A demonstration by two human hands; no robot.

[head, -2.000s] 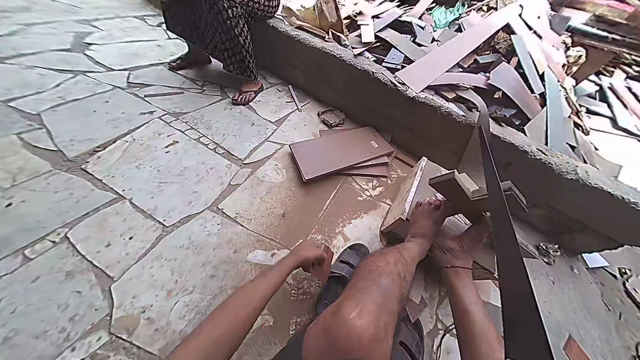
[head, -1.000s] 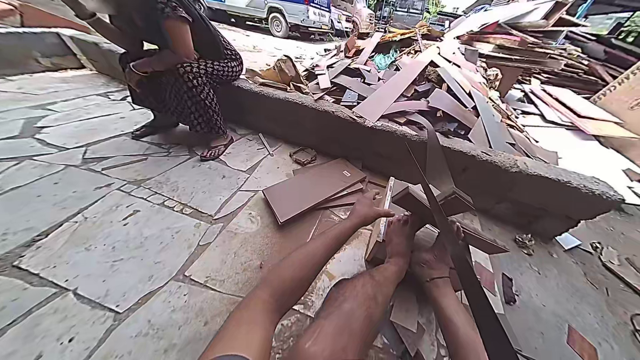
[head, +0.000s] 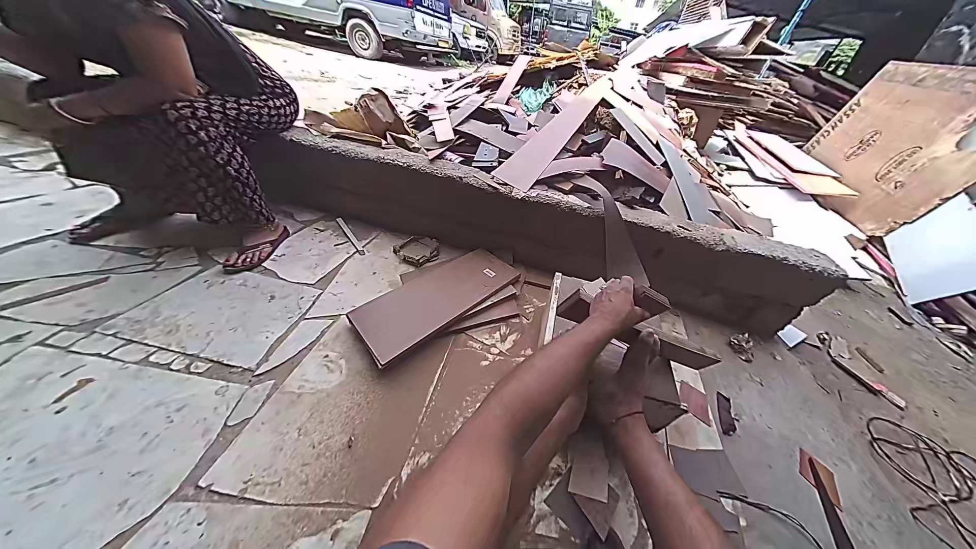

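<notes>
Beyond the stone paving's middle, my left hand (head: 616,306) grips a small brown board piece (head: 650,300) at the top of a group of pieces. Just below it my right hand (head: 627,375), with a red thread at the wrist, rests against the lower pieces; its grip is partly hidden. A wooden frame edge (head: 550,309) stands left of the hands. Behind the left hand a long flat brownish strip (head: 621,236) leans up across the low wall. To the left lies a stack of brown laminated boards (head: 435,305). My leg is partly behind the left forearm.
A low concrete wall (head: 457,206) runs behind, with a large heap of board offcuts (head: 564,145) beyond. A person (head: 221,130) sits at the upper left. Offcuts (head: 591,473) lie below my hands; a coiled cable (head: 926,465) is at the right. Vehicles stand farther back.
My left hand has moved from beside the wooden frame onto the board pieces. The long dark strip no longer crosses the lower right. The view has tilted up since the first frame.
</notes>
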